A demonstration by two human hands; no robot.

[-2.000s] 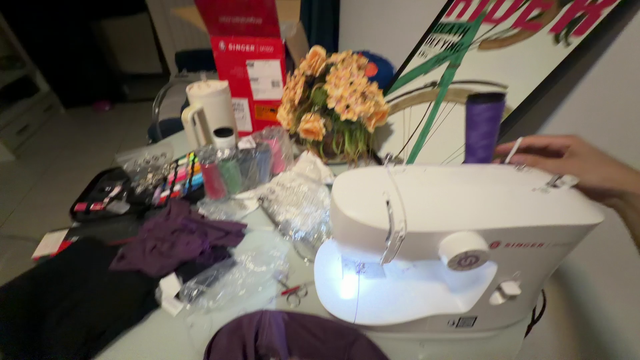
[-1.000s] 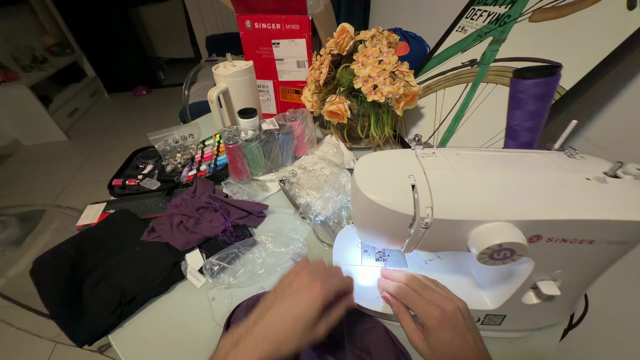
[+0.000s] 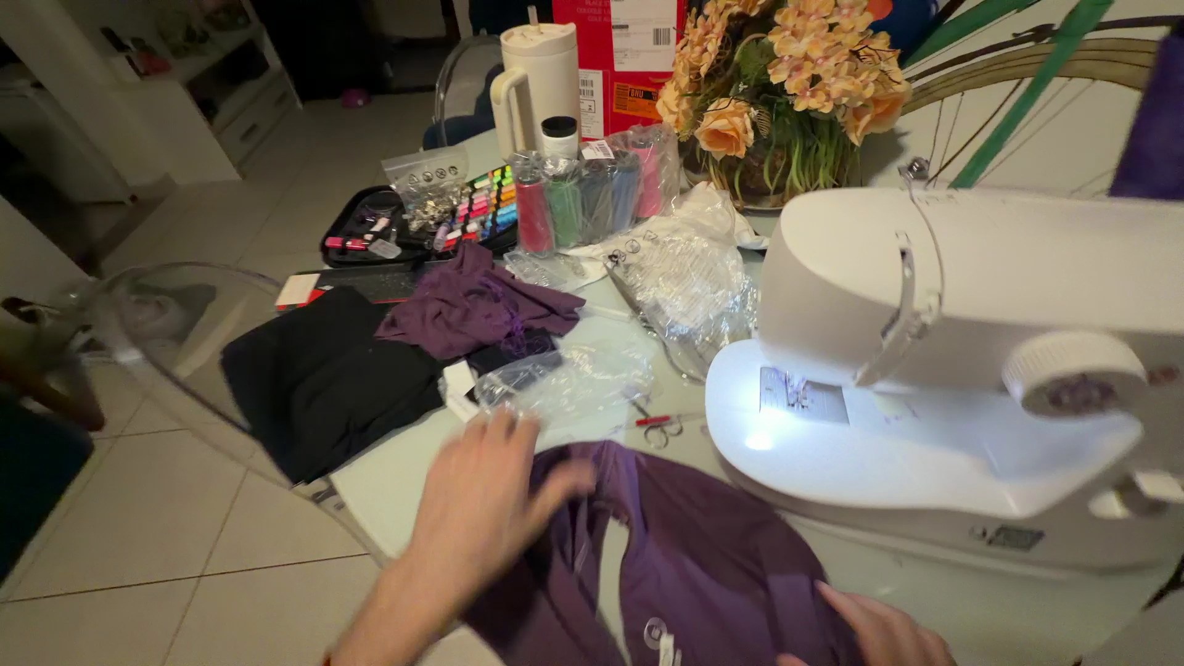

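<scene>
A purple garment (image 3: 721,536) lies at the table's front edge, a small white tag on it. Over its left part is my left hand (image 3: 490,490), blurred, thumb apart from the fingers, with nothing seen between them. My right hand (image 3: 879,629) rests at the garment's right edge, cut off by the frame's bottom; whether it grips the cloth cannot be told. To the right stands a white Singer sewing machine (image 3: 1017,277), its lamp lit over the needle plate (image 3: 803,396). Small red-handled scissors (image 3: 659,425) lie between garment and machine.
Folded black cloth (image 3: 333,379) and crumpled purple cloth (image 3: 472,305) lie at the left. Behind are a sewing kit case (image 3: 370,231), bagged thread spools (image 3: 592,194), a cream tumbler (image 3: 546,83), a flower arrangement (image 3: 786,92) and plastic bags (image 3: 689,277).
Both hands have moved from near the needle area to the garment in front. Two seconds ago a hand was behind the machine by the purple thread cone. The view has shifted.
</scene>
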